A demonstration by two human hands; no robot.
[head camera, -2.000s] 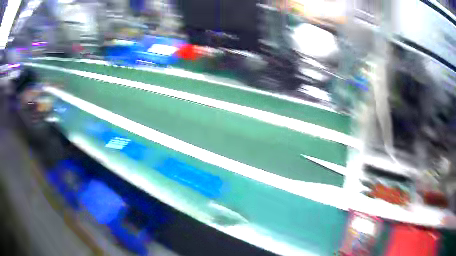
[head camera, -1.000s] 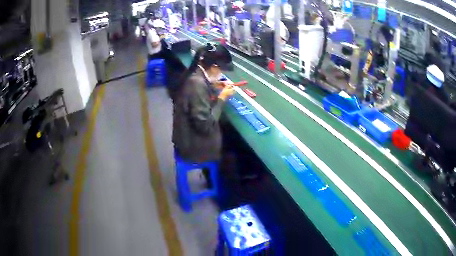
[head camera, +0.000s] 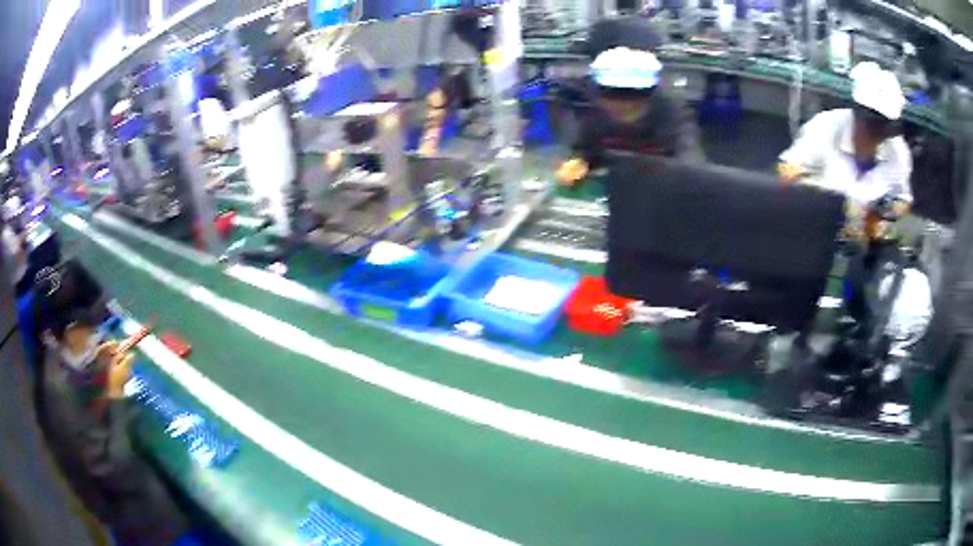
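Neither of my hands is in view. Nearest in front of me is the broad green conveyor belt (head camera: 427, 437), bordered by white strips. On the near side of the near white strip (head camera: 320, 480), a blue sheet (head camera: 331, 525) shows at the bottom edge, partly cut off. More blue sheets (head camera: 181, 418) lie further left along the ledge. A seated person at the left holds a red-brown bar (head camera: 136, 339). Another red-brown piece (head camera: 176, 344) lies near it. Details are blurred.
Across the belt stand two blue bins (head camera: 512, 295), a red container (head camera: 597, 306) and a black monitor (head camera: 726, 240). Two people in white caps are behind them, one in dark clothing (head camera: 667, 126), one in white (head camera: 827, 144). The seated person (head camera: 80, 363) is at the left edge.
The view has swung right from the aisle and stools to the belt's far side. The seated person now shows at the left edge, and the bins and monitor are nearer the middle.
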